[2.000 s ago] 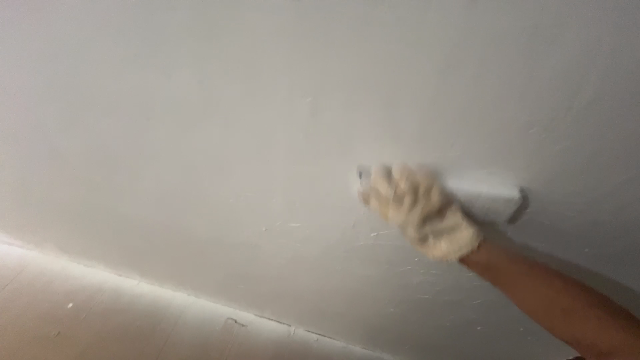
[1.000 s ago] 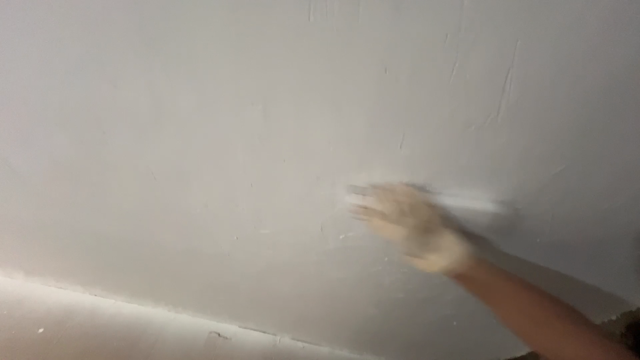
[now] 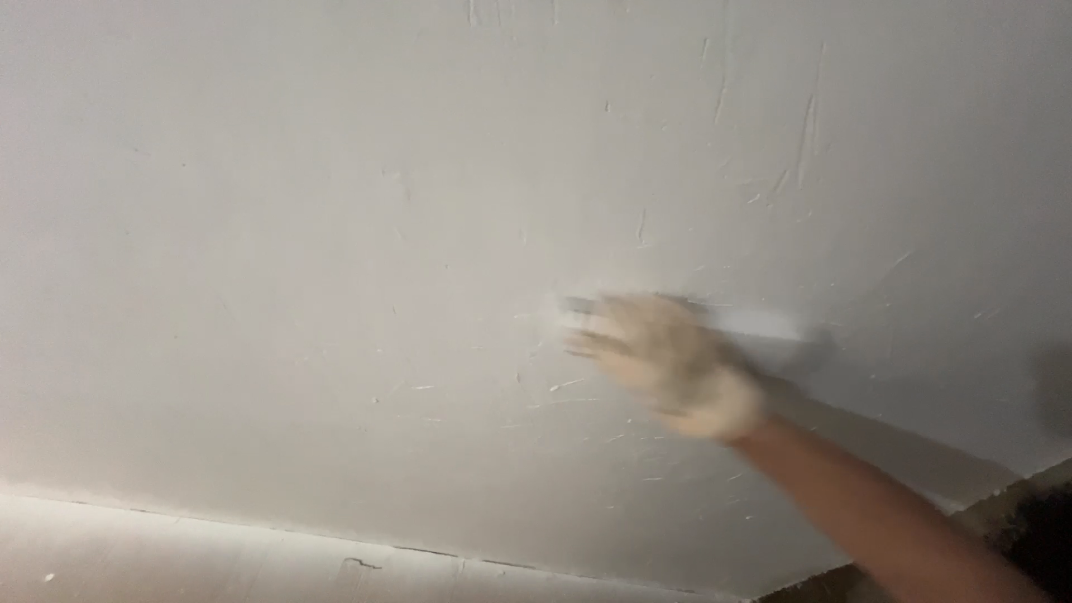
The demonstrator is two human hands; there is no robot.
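Observation:
My right hand (image 3: 678,364), in a cream work glove, is closed around a flat, light-coloured tool (image 3: 758,325), which looks like a wide blade or block. The tool lies against the grey-white plastered surface (image 3: 335,251), and its right part sticks out past the knuckles. Motion blurs both hand and tool, and the glove hides the grip. Short scratches and ridges mark the surface around the hand. A shadow falls on it below and to the right of the tool. My left hand is out of the picture.
Along the lower left, the surface meets another pale surface (image 3: 209,557) at a seam with a thin crack. A dark area (image 3: 1034,532) with a rough edge fills the lower right corner, beyond the forearm.
The view has shifted, and more of the scratched surface and the dark corner at the lower right shows. My right hand still holds the tool against the surface.

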